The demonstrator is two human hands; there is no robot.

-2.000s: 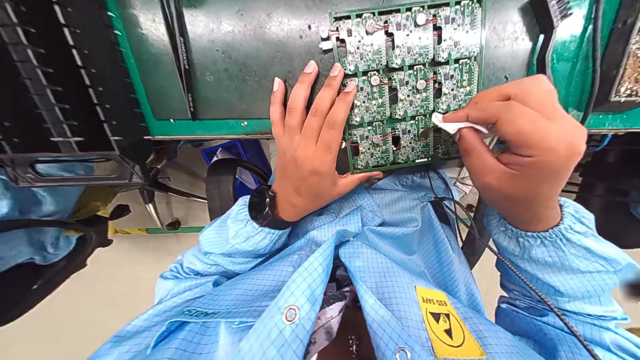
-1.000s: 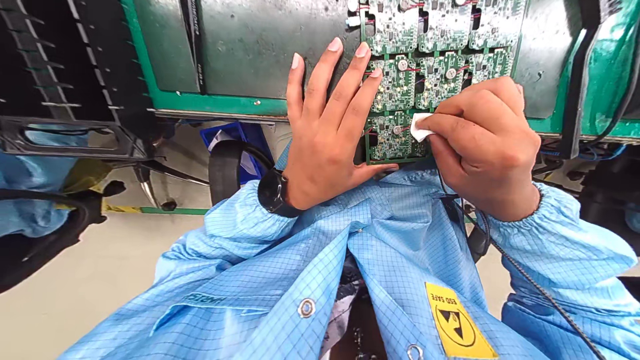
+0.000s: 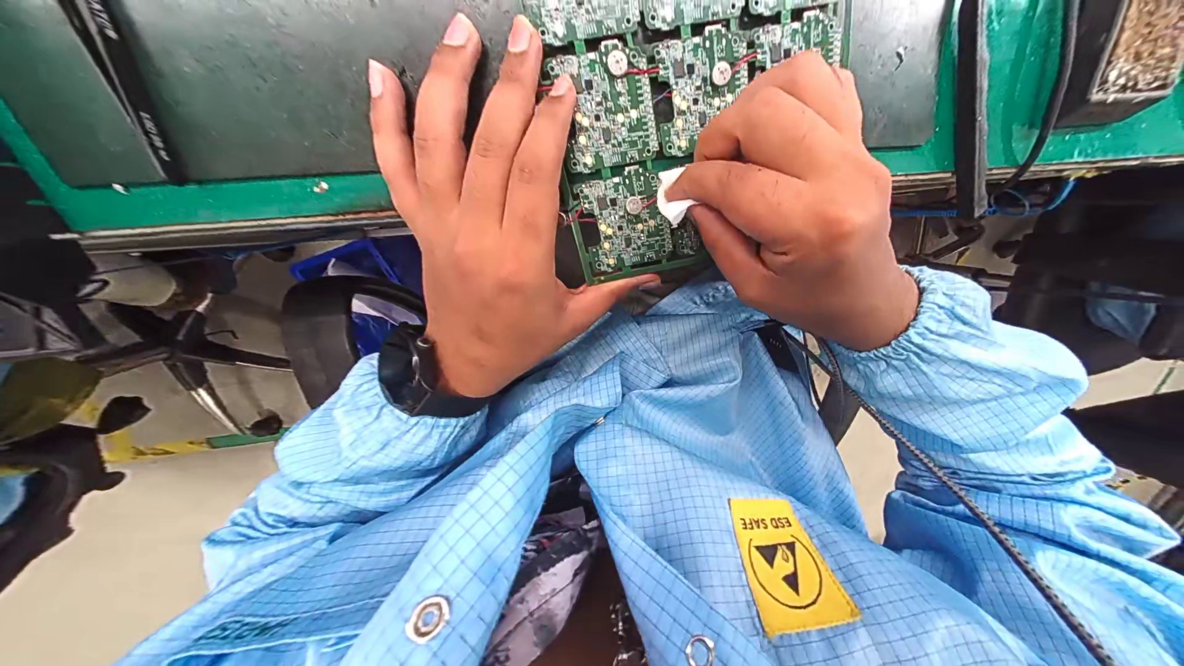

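A green panel of joined circuit boards (image 3: 610, 116) lies partly over the front edge of the bench, with small chips, round metal parts and short red wires on it. My left hand (image 3: 495, 231) is spread flat, its fingertips along the panel's left side and its thumb at the near edge. Between thumb and forefinger my right hand (image 3: 800, 199) pinches a small white wipe (image 3: 675, 196), which touches the nearest row of boards. The right hand hides part of the panel's right side.
A dark mat (image 3: 277, 92) covers the green bench top. Black cables (image 3: 971, 102) run down at the right, beside a dark box of brass-coloured shavings (image 3: 1138, 55). A blue bin (image 3: 342, 259) and a chair base (image 3: 185, 347) are below the bench at left. A cord crosses my right sleeve.
My right hand with the white wipe has moved left over the panel since two seconds ago, to the nearest row of boards. My left hand stays spread at the panel's left side.
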